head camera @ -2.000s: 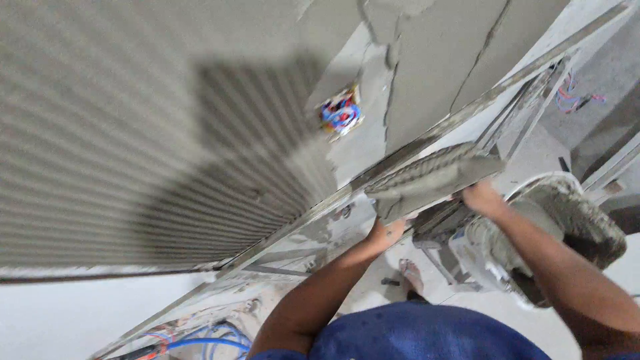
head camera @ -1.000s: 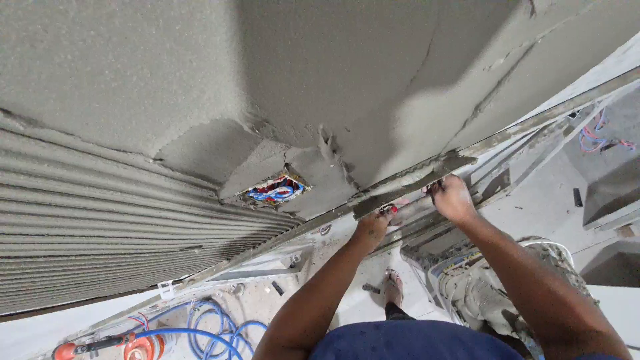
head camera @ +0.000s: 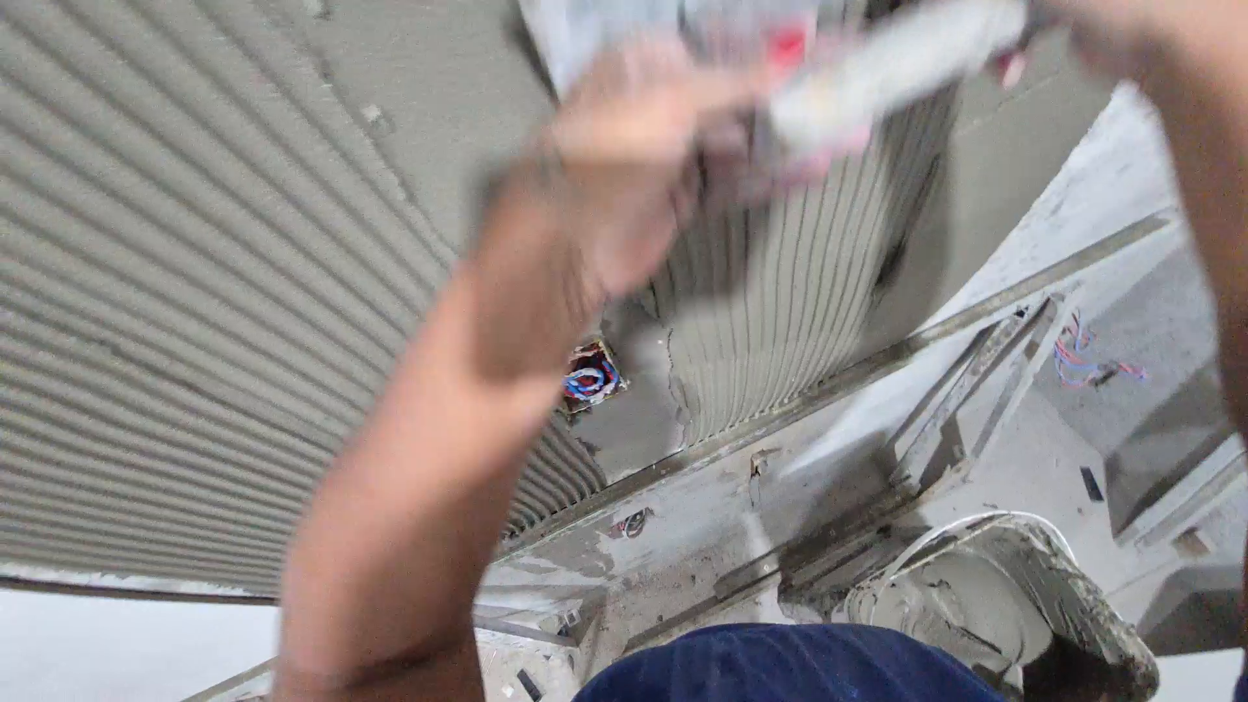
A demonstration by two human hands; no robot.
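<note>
Both hands are raised in front of the wall and blurred. My left hand (head camera: 634,156) is closed around the red and pink part of a trowel, apparently its handle. The trowel's pale blade (head camera: 897,73) slants up to the right, and my right hand (head camera: 1111,44) grips its far end at the top edge. Behind them the wall carries grey mortar (head camera: 195,273) combed into ridges, with more ridges (head camera: 790,283) right of an electrical box (head camera: 590,378) holding blue and red wires. My left forearm partly covers the wall near the box.
A bucket of grey mortar (head camera: 955,604) stands at the lower right. A straight rail (head camera: 780,414) runs along the lower edge of the mortar. Metal framing (head camera: 975,380) stands beyond it, and loose wires (head camera: 1082,361) hang farther right.
Both hands have moved up from the lower edge of the wall with the trowel. The mortar right of the electrical box, smooth one second ago, now shows combed ridges.
</note>
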